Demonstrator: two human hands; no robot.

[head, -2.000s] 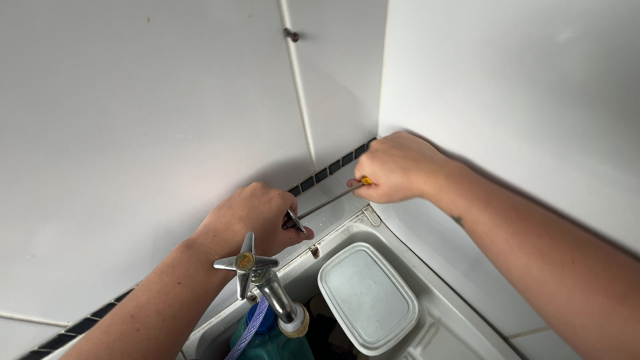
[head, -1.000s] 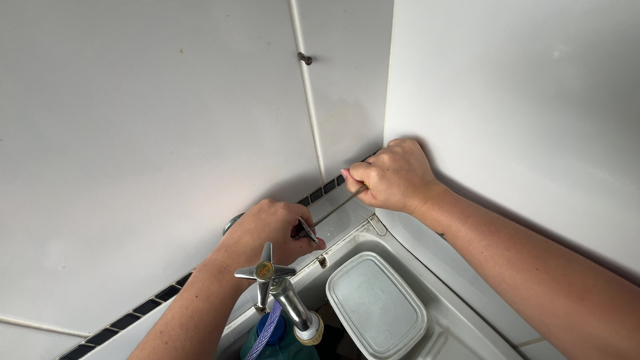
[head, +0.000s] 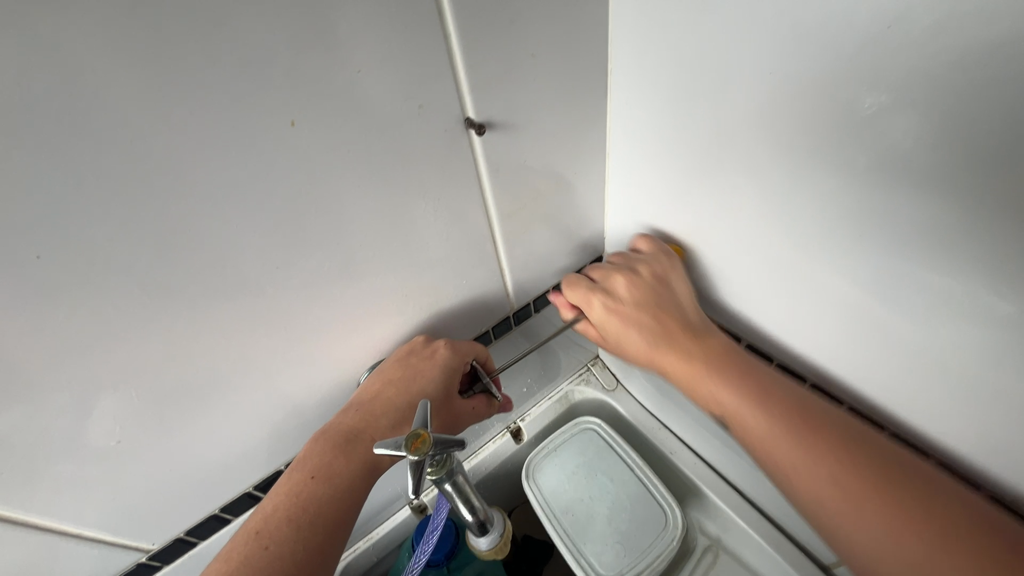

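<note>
In the head view, my right hand (head: 640,304) is closed around a screwdriver whose thin metal shaft (head: 538,349) runs down and left to my left hand; a bit of its yellow handle (head: 677,250) shows behind the fingers. My left hand (head: 436,380) grips a chrome cross handle (head: 486,381) close to the wall, at the shaft's far end. The screwdriver's tip is hidden among the left fingers. Just in front of my left wrist stands a chrome tap with another cross handle (head: 419,443).
Below lies a laundry tub (head: 720,480) holding a lidded plastic container (head: 604,496) and a blue-capped bottle (head: 436,542). A purple braided cord (head: 428,536) hangs by the tap. A screw (head: 476,126) juts from the tiled wall, above the black tile strip (head: 522,314).
My right hand has shifted its hold on the screwdriver, so the yellow handle now shows behind it. The left hand stays at the cross handle by the wall.
</note>
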